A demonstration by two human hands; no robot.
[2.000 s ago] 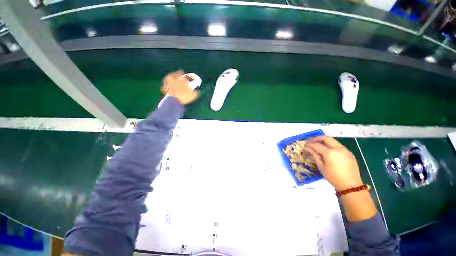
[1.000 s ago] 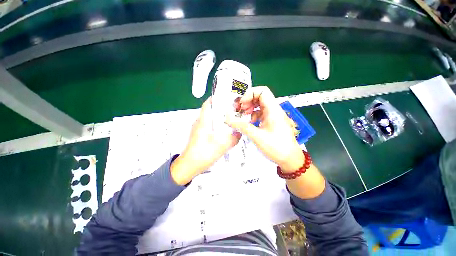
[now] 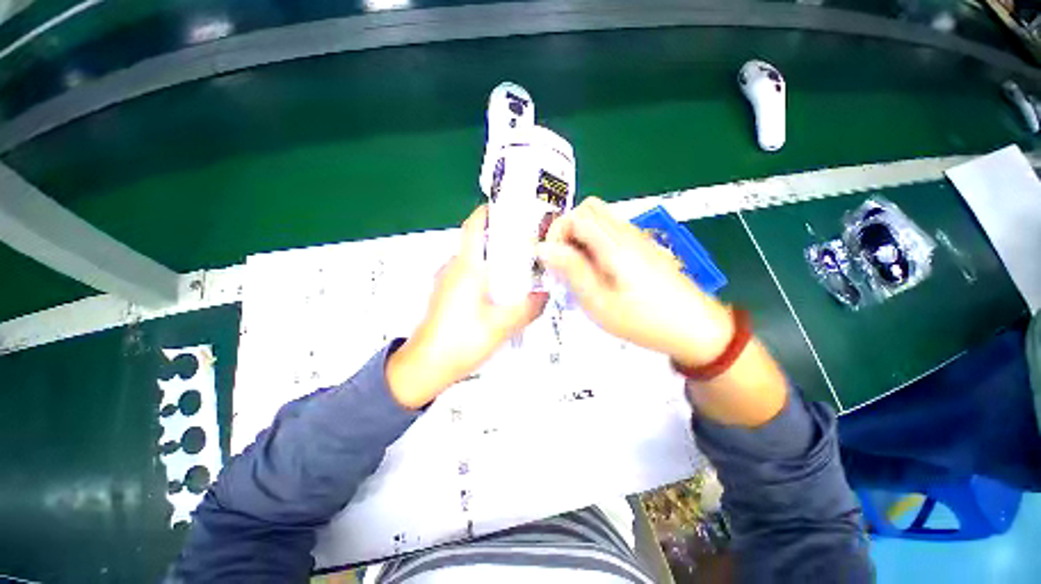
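A white device housing [image 3: 519, 205] is held upright above the printed white paper [image 3: 377, 308]. Its dark window with yellowish marks faces me. My left hand [image 3: 457, 314] is closed around its lower part from the left. My right hand [image 3: 611, 268] has its fingertips at the device's face, below the window. The fingers hide that spot, so I cannot tell whether they pinch a small part. The blue parts tray [image 3: 696, 260] with small gold-tan parts sits behind my right hand, partly covered.
White devices lie on the green conveyor [image 3: 639, 126] behind, one at right [image 3: 767, 108]. A punched white strip [image 3: 188, 434] lies left. Bagged dark parts [image 3: 873, 253] and a white sheet [image 3: 999, 217] lie right. A person's dark clothed leg and blue stool [image 3: 947, 502] are at lower right.
Both hands have come together over the paper: the left from the conveyor with the device, the right from the tray. In the last second the right hand has shifted slightly at the device's face.
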